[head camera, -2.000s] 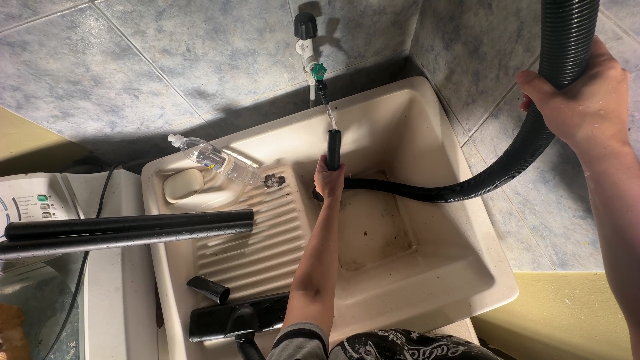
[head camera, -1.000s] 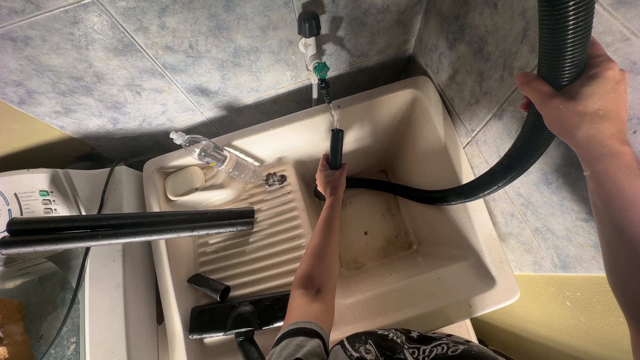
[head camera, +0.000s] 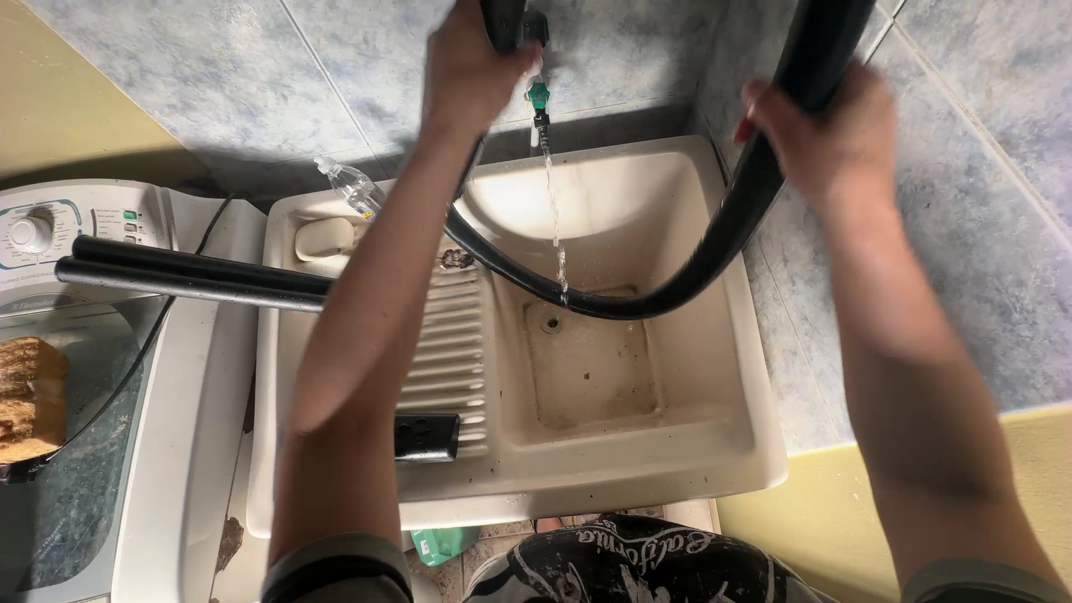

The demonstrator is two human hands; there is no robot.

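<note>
A black flexible vacuum-type hose point(head camera: 615, 306) hangs in a U over the basin of a beige laundry sink point(head camera: 703, 481). Its narrower end rises to my left hand point(head camera: 477, 71), which grips it near the top edge beside the tap. My right hand point(head camera: 825, 134) is wrapped around the thicker part at the upper right. Water runs from the green-handled tap point(head camera: 538, 96) and falls on or beside the bottom of the hose. Both ends of the hose are out of view.
Two black tubes point(head camera: 201, 272) reach from the washing machine point(head camera: 176, 402) over the sink's ribbed board. A black nozzle point(head camera: 427, 437), a soap-coloured bar or dish point(head camera: 325, 239) and a clear plastic bottle point(head camera: 356, 188) are at left. Tiled walls stand behind and at right.
My left hand has risen from the tap's stream with the hose end, and the hose now hangs in a deeper loop. The right hand still holds the thick part. The view has shifted.
</note>
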